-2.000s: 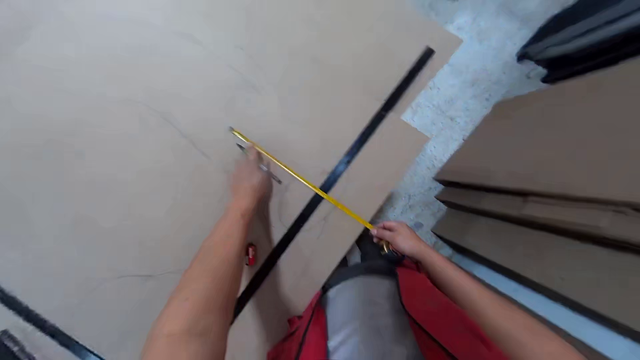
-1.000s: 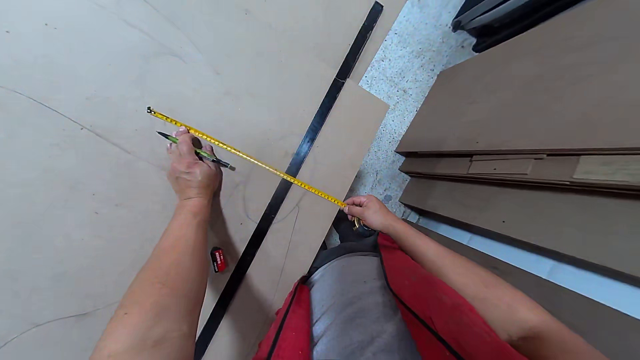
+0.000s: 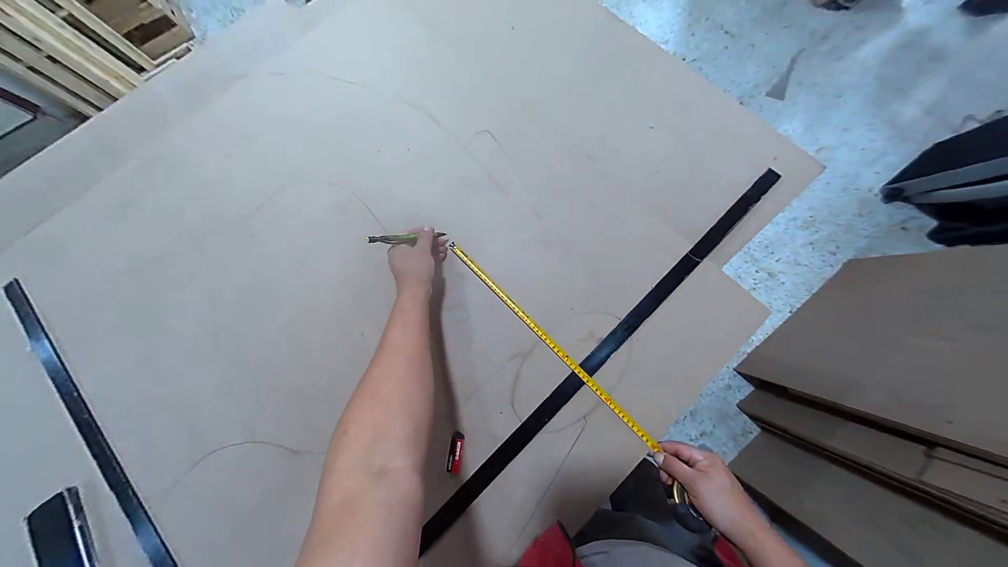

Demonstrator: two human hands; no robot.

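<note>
My left hand (image 3: pixel 416 260) holds a green and black pencil or pen (image 3: pixel 394 238) just beyond the hooked end of a yellow tape measure (image 3: pixel 535 327). The tape blade stretches diagonally over a large light-brown sheet (image 3: pixel 315 339) and across a long black strip (image 3: pixel 602 352). At the sheet's near right edge, my right hand (image 3: pixel 701 476) grips the tape near its case, which the fingers partly hide. A small red and black object (image 3: pixel 455 453) lies on the sheet, right of my left forearm. Curved pencil lines mark the surface.
A second black strip (image 3: pixel 87 425) and a short black piece (image 3: pixel 61 529) lie at the left. Stacked brown boards (image 3: pixel 890 346) stand at the right, with a black item (image 3: pixel 957 185) beyond them on the speckled floor (image 3: pixel 709 71). Wooden slats (image 3: pixel 71 47) are at the upper left.
My left hand was beside the tape blade, below it; now it is past the hooked end with the pencil turned more level. My right hand keeps hold of the tape. The view has shifted.
</note>
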